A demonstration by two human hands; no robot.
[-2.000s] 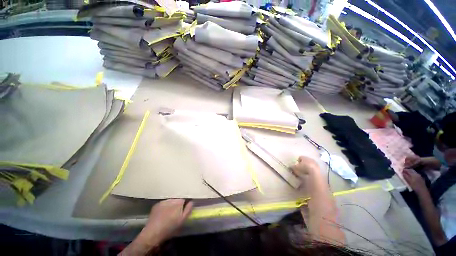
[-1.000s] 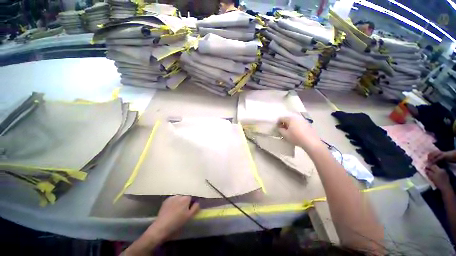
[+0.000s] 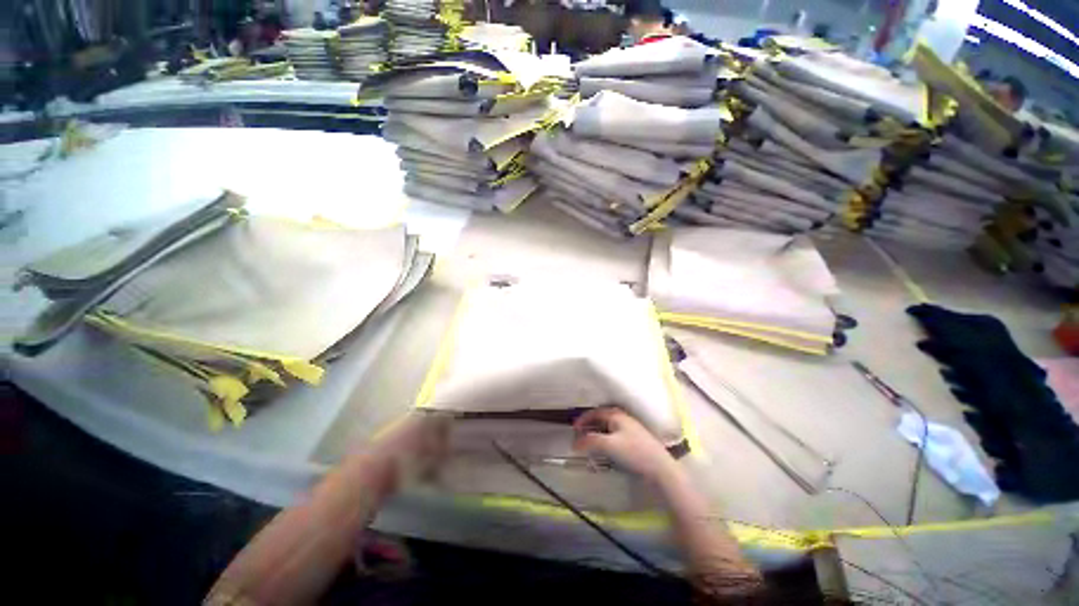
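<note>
A beige-grey fabric panel [image 3: 550,343] lies in front of me with yellow edge tape [image 3: 440,355] down its sides. Its near edge is lifted and shows a dark underside. My right hand [image 3: 609,438] is at this near edge, right of its middle, with fingers bent and the edge apparently pinched. A thin pale line shows just below those fingers; I cannot tell what it is. My left hand [image 3: 417,447] is blurred at the panel's near left corner; its grip is unclear.
A pile of panels [image 3: 272,278] lies left. Bundled panels [image 3: 645,130] stand behind. A small folded panel [image 3: 745,284], narrow strips [image 3: 757,426], a slim tool [image 3: 876,381], white cloth [image 3: 947,456] and black pieces [image 3: 994,391] lie right. A long yellow strip [image 3: 923,529] runs along the front.
My right hand has come from the small folded panel to the panel's near edge. My left hand has shifted towards the left corner. The near edge has risen. The view has turned left.
</note>
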